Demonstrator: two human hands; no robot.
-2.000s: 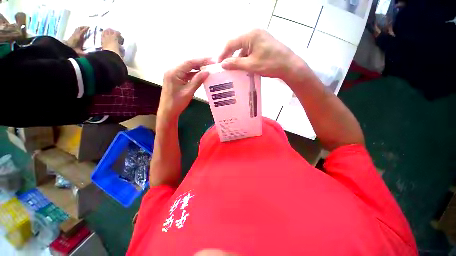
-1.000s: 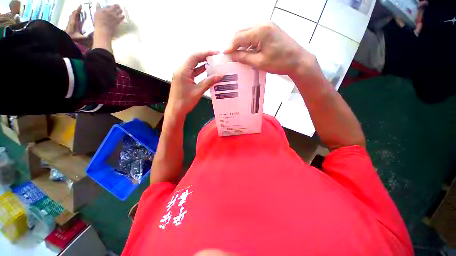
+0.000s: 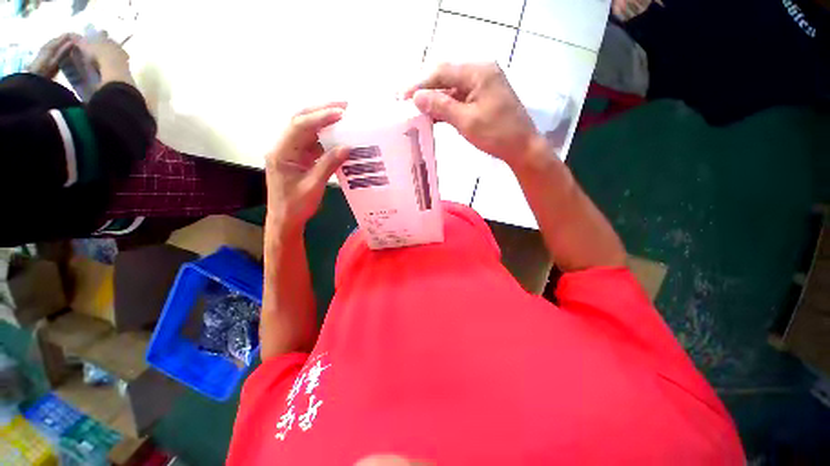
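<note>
A slim white carton, tinted pink, (image 3: 391, 196) is held upright over my lap at the table edge. Its face shows short dark bars and a long dark product picture. My left hand (image 3: 305, 164) grips the carton's upper left edge, thumb on the face. My right hand (image 3: 469, 105) is at the upper right corner, with thumb and index finger pinched together at the pale top end. The top end is washed out by glare, so I cannot tell how its flap lies.
The white table (image 3: 273, 55) with black lines lies ahead. Another worker's dark sleeve (image 3: 118, 114) is at the left. A blue crate (image 3: 205, 323) with dark bagged items and brown cartons (image 3: 150, 287) stand on the green floor. Another person in dark clothing (image 3: 719, 55) is at the upper right.
The carton and both hands have shifted left in view. My right hand has moved from over the top end to its right corner. The neighbouring worker's hands have moved left.
</note>
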